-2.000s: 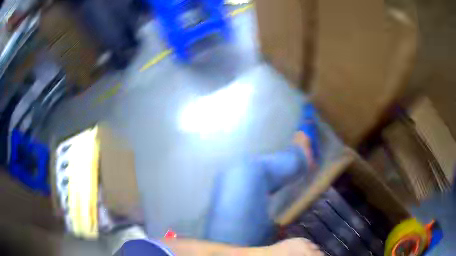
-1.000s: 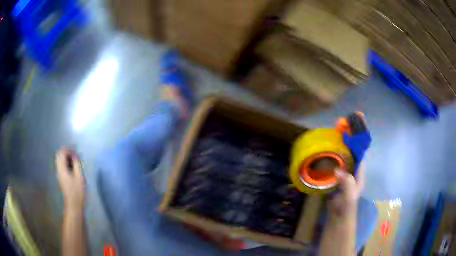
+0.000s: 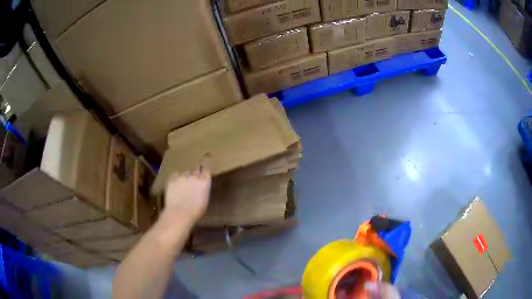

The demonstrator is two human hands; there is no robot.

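Observation:
A stack of flat brown cardboard sheets (image 3: 233, 137) stands left of centre. My left hand (image 3: 189, 190) is at the near edge of the top sheet, fingers curled over it and closed on that edge; the fingertips' underside is hidden. My right hand (image 3: 379, 290), cut off by the bottom edge, holds the tape dispenser (image 3: 396, 239), which has a blue and orange body and a thick yellow tape roll with an orange core. Its fingers are at the core.
Stacked cartons stand on a blue pallet (image 3: 364, 76) behind. Tall brown cartons (image 3: 146, 58) and a lower carton row (image 3: 81, 163) are at the left. A carton with a red-orange label (image 3: 466, 251) lies on the floor at the right. A red stool edge (image 3: 274, 293) shows at the bottom.
The view has swung right. The open carton with dark contents has left the view. My left hand has moved onto the cardboard stack. The tape dispenser stays in my right hand.

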